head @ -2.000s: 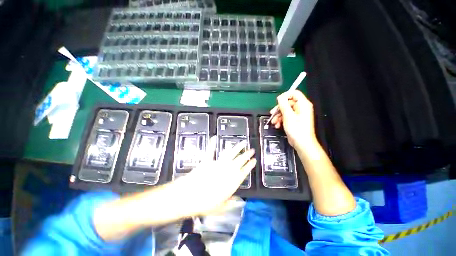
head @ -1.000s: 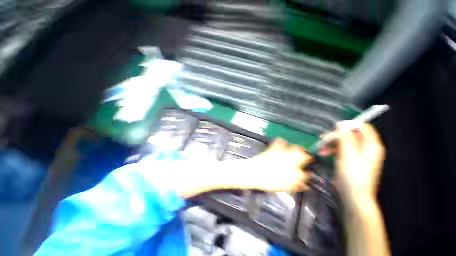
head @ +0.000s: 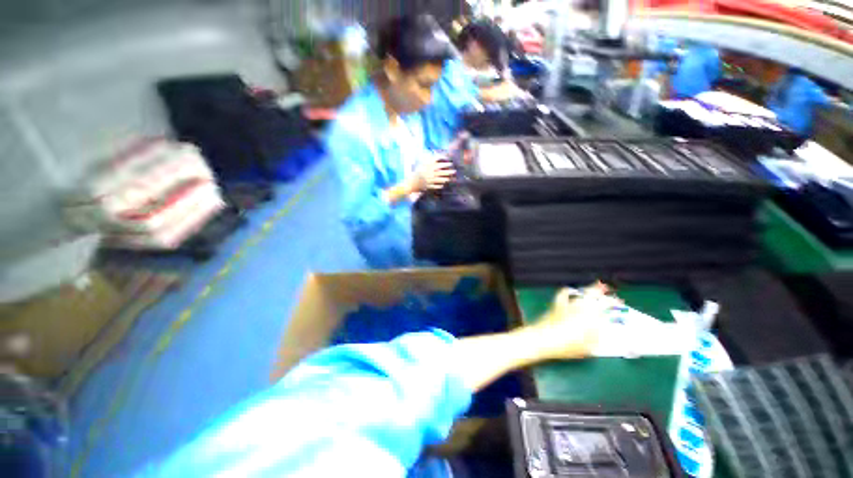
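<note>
My left hand point(head: 580, 322) reaches out over the green mat point(head: 599, 387), with its fingers on a white release-liner strip point(head: 641, 336); blur hides the exact grip. More white strips with blue patches point(head: 694, 411) lie to its right, beside the blister tray point(head: 781, 420). A smartphone housing point(head: 580, 448) sits in the black foam tray point(head: 659, 459) at the bottom edge, cut off by the frame. My right hand is out of the picture.
An open cardboard carton point(head: 304, 317) filled with blue film scraps point(head: 421, 313) stands left of the bench. A tall stack of black trays point(head: 636, 229) with phones on top is behind the mat. Two people in blue smocks work beyond. White-and-red stacked items point(head: 154, 191) are at far left.
The view has swung left and up, bringing the carton, tray stack and coworkers in. My left hand has left the phone row for the white strips. My right hand with the pale tool has left view.
</note>
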